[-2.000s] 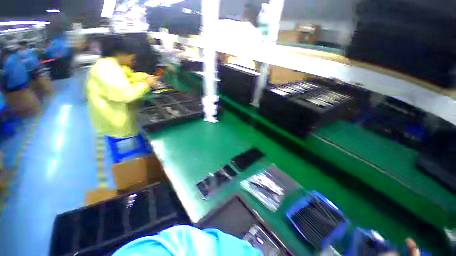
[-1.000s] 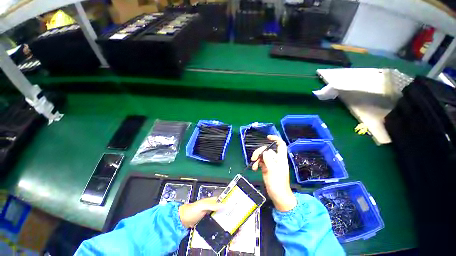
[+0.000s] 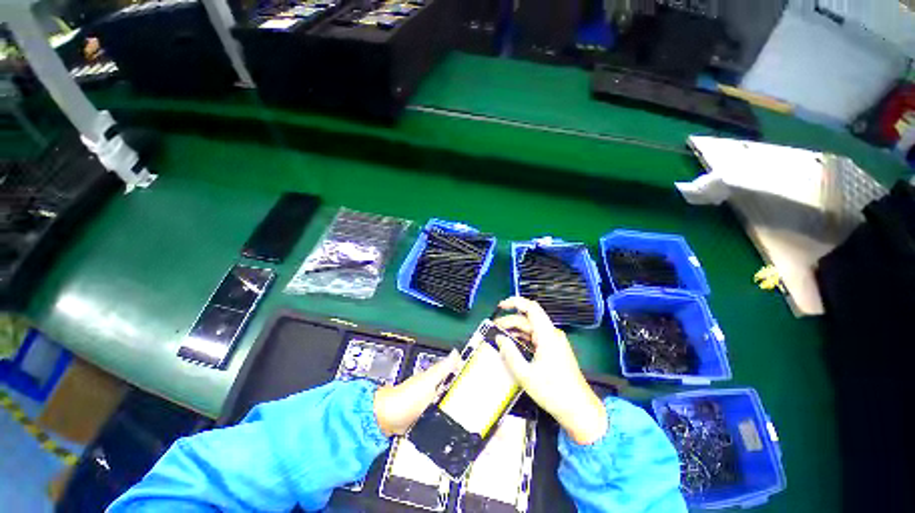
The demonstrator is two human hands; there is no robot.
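A part-built phone (image 3: pixel 480 399) is tilted above the black phone tray (image 3: pixel 286 363), its white, yellow-edged open side up and its black camera end toward me. My left hand (image 3: pixel 413 396) holds it by its left side. My right hand (image 3: pixel 542 363) is at its far end, fingers on the black edge; a small dark part shows at the fingertips, partly hidden. More part-built phones (image 3: pixel 413 476) lie in the tray slots below. Black strips fill two blue bins, the left bin (image 3: pixel 446 266) and the bin beside it (image 3: pixel 555 284).
Three blue bins of small black parts stand at right, one at the upper right (image 3: pixel 652 266). A clear bag (image 3: pixel 351 252) and two dark phones (image 3: pixel 229 314) lie left. A pale board (image 3: pixel 778 200) leans at right. Stacked trays (image 3: pixel 331 65) stand behind.
The right hand has moved down from above the strip bin onto the phone's far end. The left hand still holds the phone. The view has shifted slightly.
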